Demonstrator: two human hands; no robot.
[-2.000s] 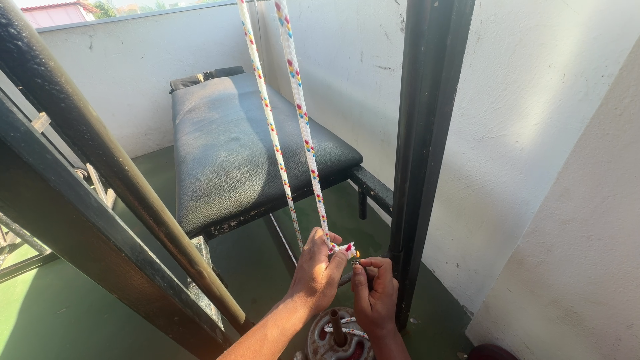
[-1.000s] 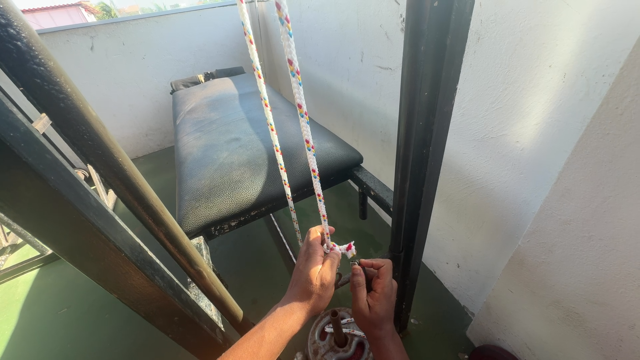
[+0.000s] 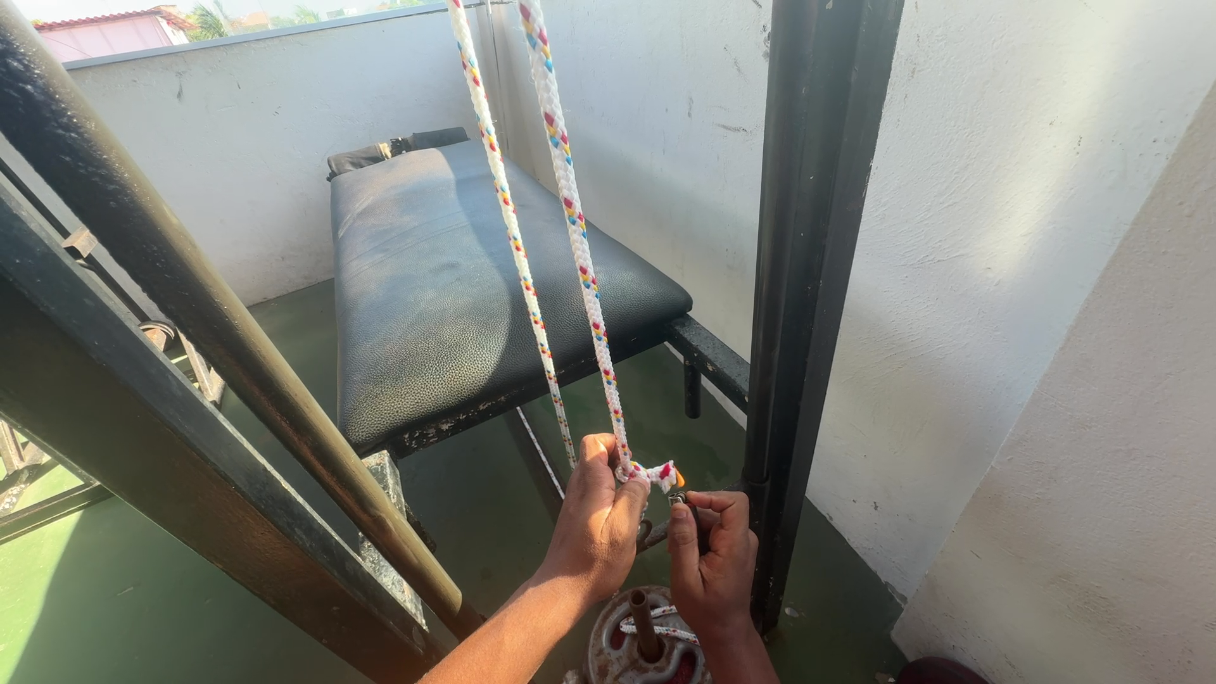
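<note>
A white braided rope [image 3: 577,228] flecked with red, blue and yellow hangs down to my left hand [image 3: 597,527], whose thumb and fingers pinch its knotted lower part. The short rope end [image 3: 663,473] sticks out to the right, with a small orange flame [image 3: 679,481] at its tip. Just below that tip, my right hand [image 3: 714,551] grips a lighter [image 3: 678,497]; its metal top shows and the rest is mostly hidden by the fingers. A thinner-looking run of the same rope [image 3: 518,247] hangs to the left.
Behind the ropes stands a black padded bench [image 3: 427,285]. Dark metal posts rise at the right [image 3: 807,285] and slant across the left [image 3: 190,285]. Below my hands is a weight plate [image 3: 617,636] on a metal rod [image 3: 646,622]. White walls [image 3: 969,237] enclose the green floor [image 3: 142,598].
The flame at the rope end shows now and two seconds ago, but is not plain in the frame between. Both hands stay in nearly the same place.
</note>
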